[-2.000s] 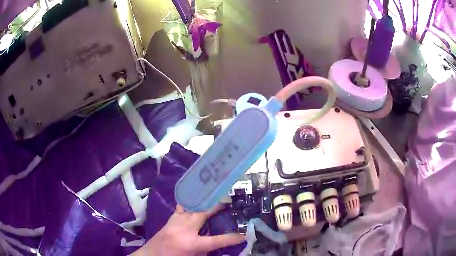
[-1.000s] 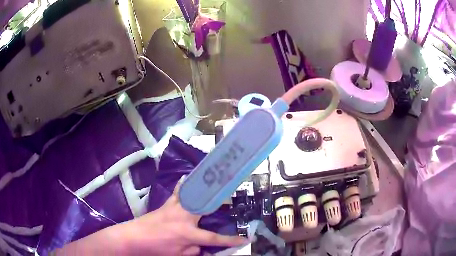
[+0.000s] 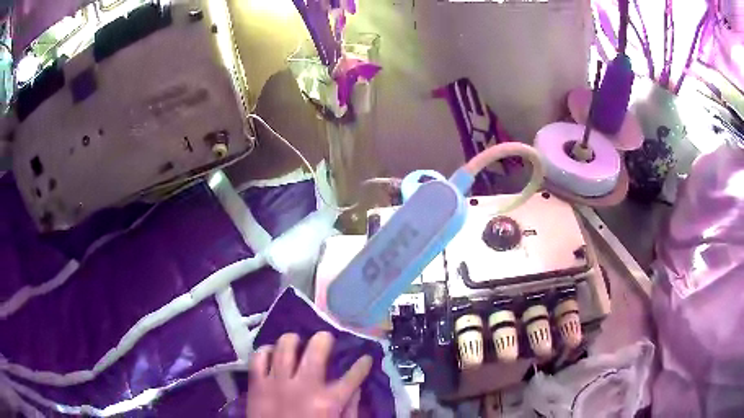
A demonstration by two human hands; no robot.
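The shiny purple quilted panel fills the left side, with white strips along its edges and seams. My left hand comes in at the bottom edge and lies palm down on a purple piece with a pale edge, fingers spread, just left of the overlocker. The off-white overlocker stands at centre right. Its dark presser foot area is right of my fingers; the lamp head partly covers the machine's left side. My right hand is out of the picture.
A pale blue lamp hangs over the machine's left side. Several cream dials face front. Crumpled pale material lies below them. A white thread cone, a beige case and a glass vase stand behind.
My left hand has drawn back left from beside the presser foot onto the purple piece. That piece now lies flatter, its pale edge showing. The view has shifted slightly.
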